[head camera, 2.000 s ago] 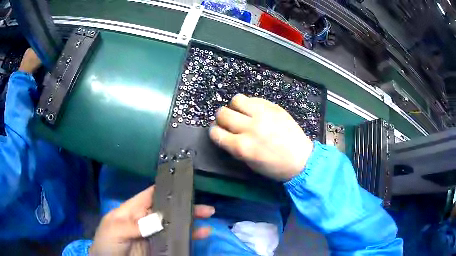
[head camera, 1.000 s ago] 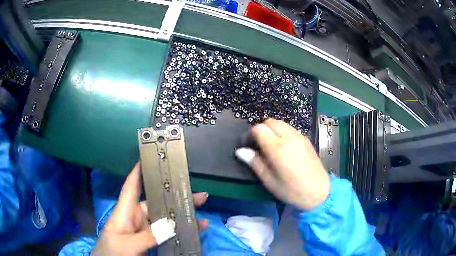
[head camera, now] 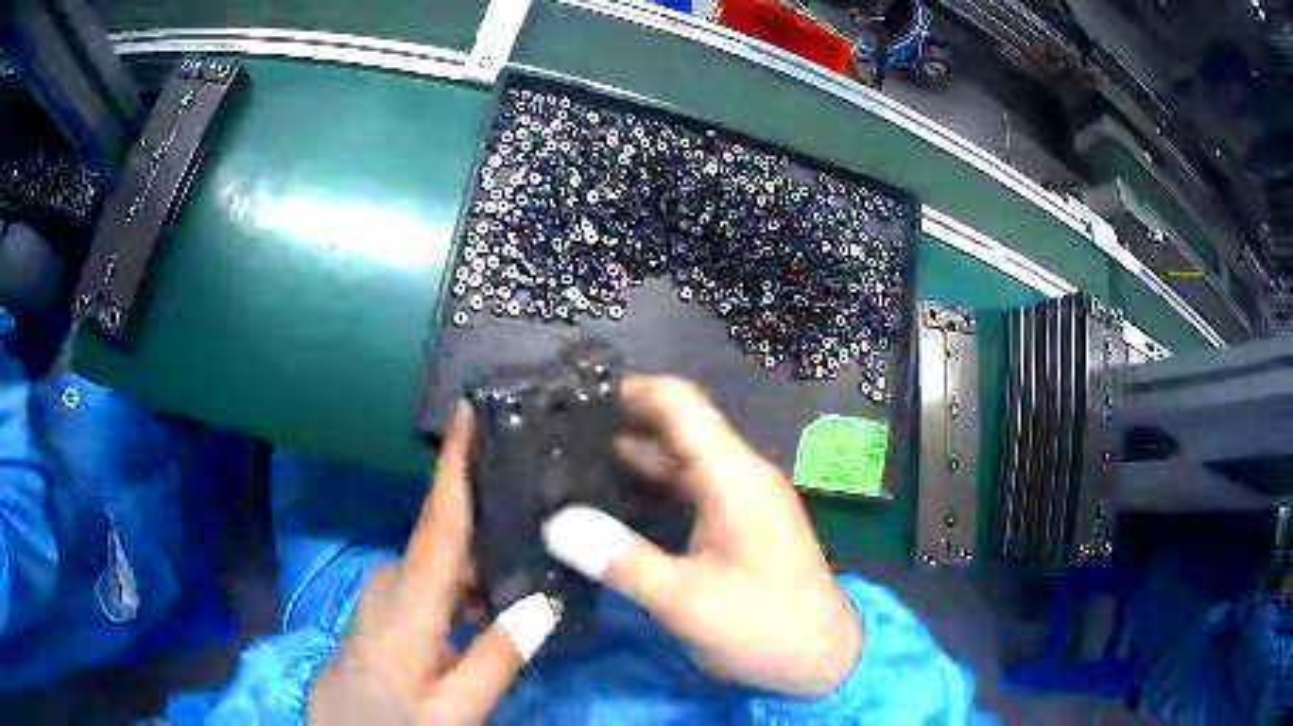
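Observation:
A dark metal plate (head camera: 532, 468) is held over the near left edge of the black parts tray (head camera: 681, 404), its far end blurred. My left hand (head camera: 426, 610) grips it from the left, with a white cover on the thumb. My right hand (head camera: 737, 567) is at its right side, its white-covered thumb on the plate's face and its fingers around the right edge. Many small silver rings (head camera: 567, 213) lie loose in the far part of the tray. Whether my right fingers hold a ring is hidden.
A green label (head camera: 841, 454) is in the tray's near right corner. One plate (head camera: 946, 440) lies right of the tray, beside a plate stack (head camera: 1042, 426). Another plate (head camera: 159, 192) lies far left, near a person's blue sleeve. A white rail (head camera: 993, 255) and red bin (head camera: 787, 31) are beyond.
My right hand has moved from the tray left onto the plate. The plate has turned from pale to dark. The green label is now uncovered.

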